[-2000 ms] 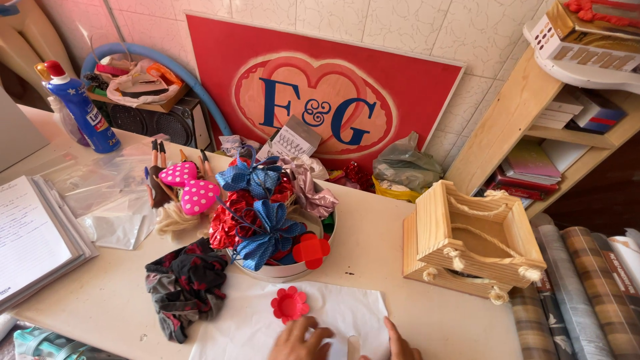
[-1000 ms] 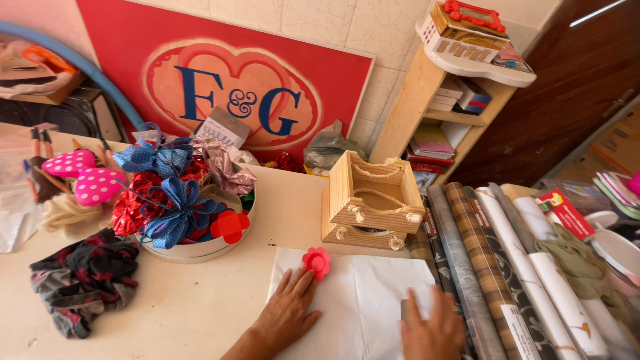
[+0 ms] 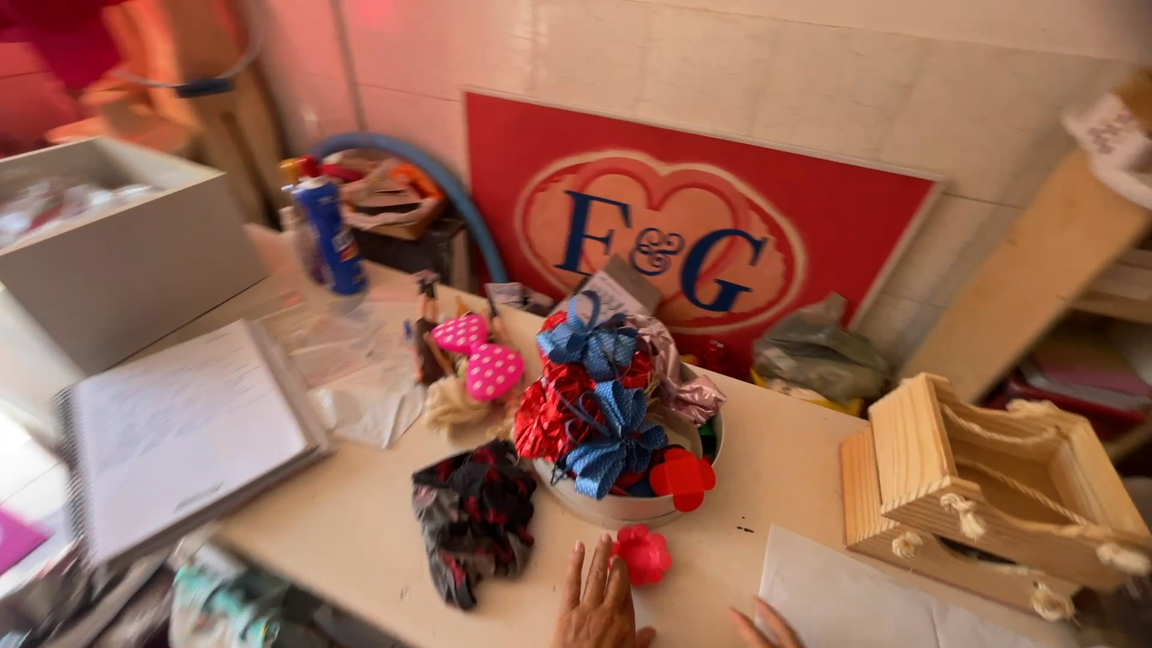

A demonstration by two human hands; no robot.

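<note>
My left hand (image 3: 597, 601) lies palm down on the cream table with its fingers apart, holding nothing. Just right of its fingertips is a red flower-shaped cup (image 3: 642, 554). Only some fingers of my right hand (image 3: 765, 625) show at the bottom edge, near the left side of a white paper sheet (image 3: 855, 594); the rest is out of frame. Behind the red cup stands a round white tin (image 3: 621, 511) heaped with blue ribbon bows (image 3: 615, 441), red foil (image 3: 551, 416) and a flat red four-petal piece (image 3: 684, 480).
A crumpled dark patterned cloth (image 3: 474, 522) lies left of the tin. Pink dotted bows (image 3: 493, 371), a spiral notebook (image 3: 193, 432), a blue bottle (image 3: 331, 236) and a large pale box (image 3: 135, 261) stand farther left. Wooden crates with rope handles (image 3: 927, 459) are at right; a red sign (image 3: 504, 153) leans behind.
The view has swung left since a second ago. The red flower cup and my left hand, then on the white paper, are now off it, close to the round tin.
</note>
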